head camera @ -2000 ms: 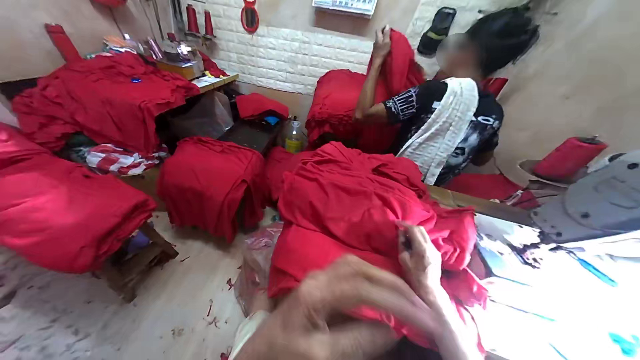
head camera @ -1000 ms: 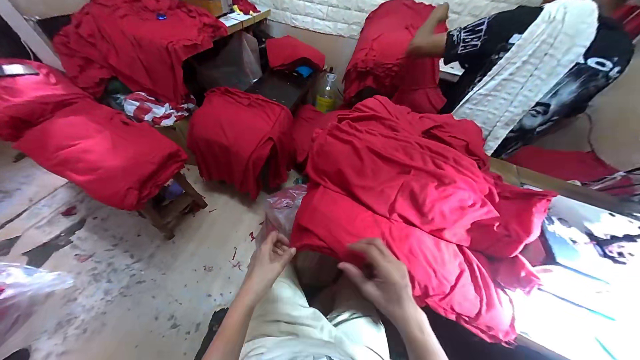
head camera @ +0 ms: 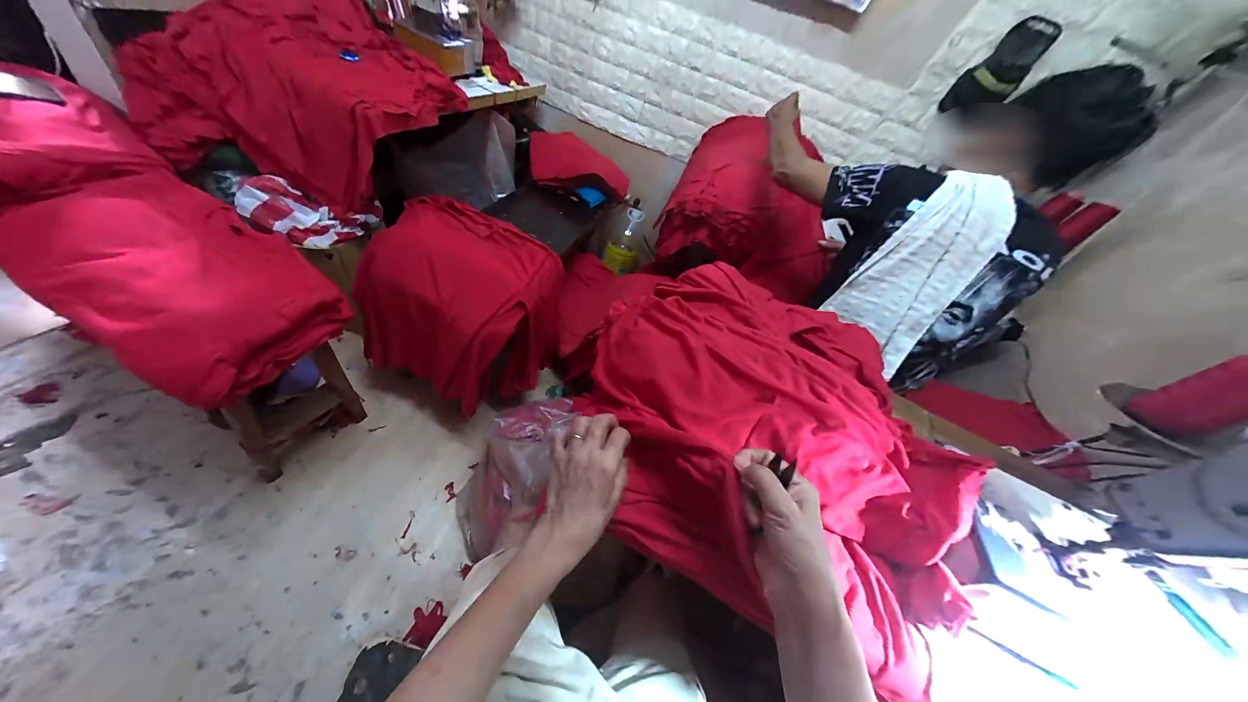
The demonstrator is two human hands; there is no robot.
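Note:
A heap of red fabric (head camera: 741, 361) lies in front of me, spread over my lap's right side. My left hand (head camera: 590, 468) rests on the near left edge of this cloth, a ring on one finger; whether it grips the fabric is unclear. Beside that hand is a clear plastic bag (head camera: 507, 468). My right hand (head camera: 780, 492) is closed around a small dark tool (head camera: 781, 470), too hidden to name, and touches the cloth farther right.
Folded red fabric piles (head camera: 458, 292) stand left and ahead, one on a wooden stool (head camera: 336, 385). A bottle (head camera: 621, 249) is behind them. Another person (head camera: 936, 244) works at a red pile beyond the heap. A sewing machine (head camera: 1189, 492) and a bright work surface (head camera: 1053, 624) are at right.
From near the heap's front edge one second ago, both hands have moved forward onto the cloth. The view has swung about between frames.

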